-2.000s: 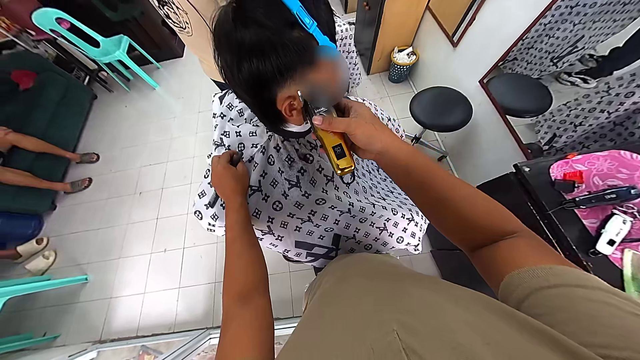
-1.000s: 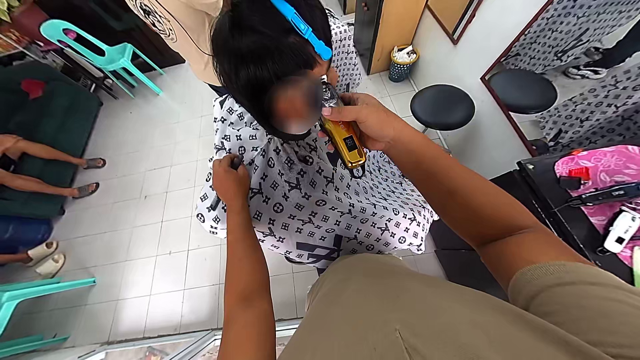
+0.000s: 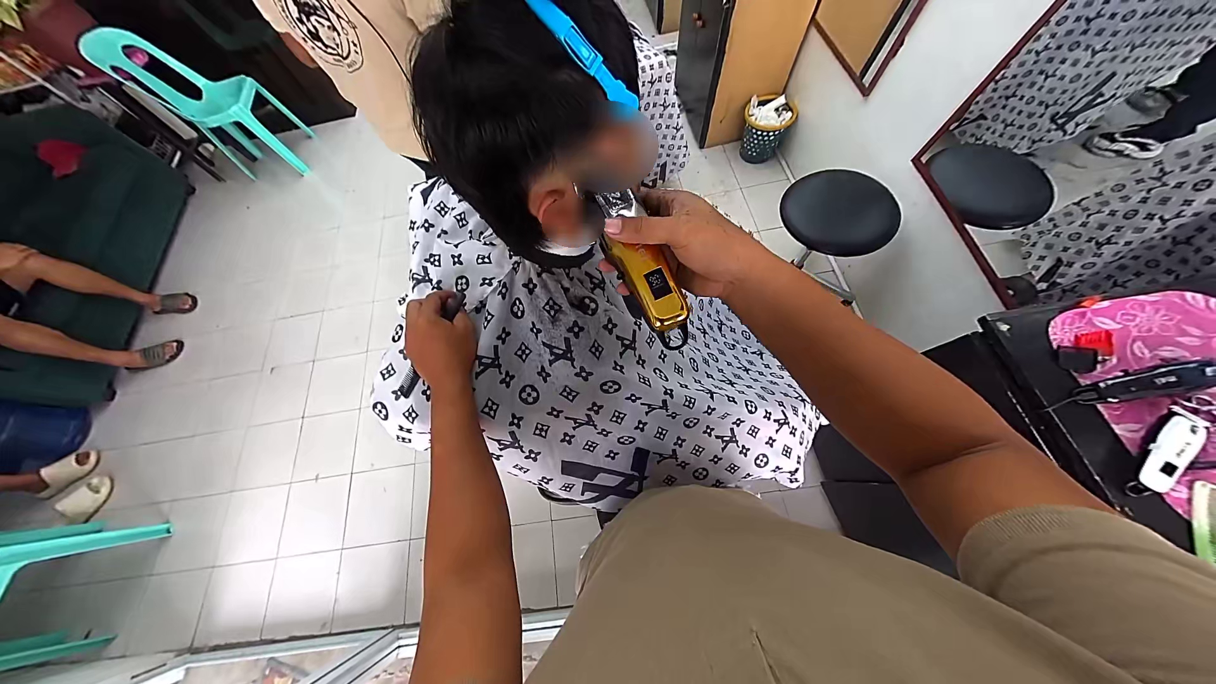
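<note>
My right hand (image 3: 689,242) is closed on gold hair clippers (image 3: 651,280), their silver head beside the ear of a seated person. That person's black hair (image 3: 513,114) is partly held by a blue hair clip (image 3: 584,57). A white barber cape (image 3: 570,370) with a black pattern covers the body, and loose hair bits lie on it near the neck. Against the cape's left part, my left hand (image 3: 440,337) grips a black comb (image 3: 410,382), whose ends show above and below the fingers. Where the clipper blade touches is hidden.
A round black stool (image 3: 840,213) and a waste basket (image 3: 766,133) stand right of the seated person. At right, a black table (image 3: 1021,380) bears more clippers (image 3: 1154,382). Another person (image 3: 366,76) stands behind. Green plastic chairs (image 3: 223,104) and a dark sofa (image 3: 76,237) are at left.
Between one second ago and now, the seated person's head has turned a little, so the ear shows again. My right hand keeps the clippers by the ear; my left hand has barely moved.
</note>
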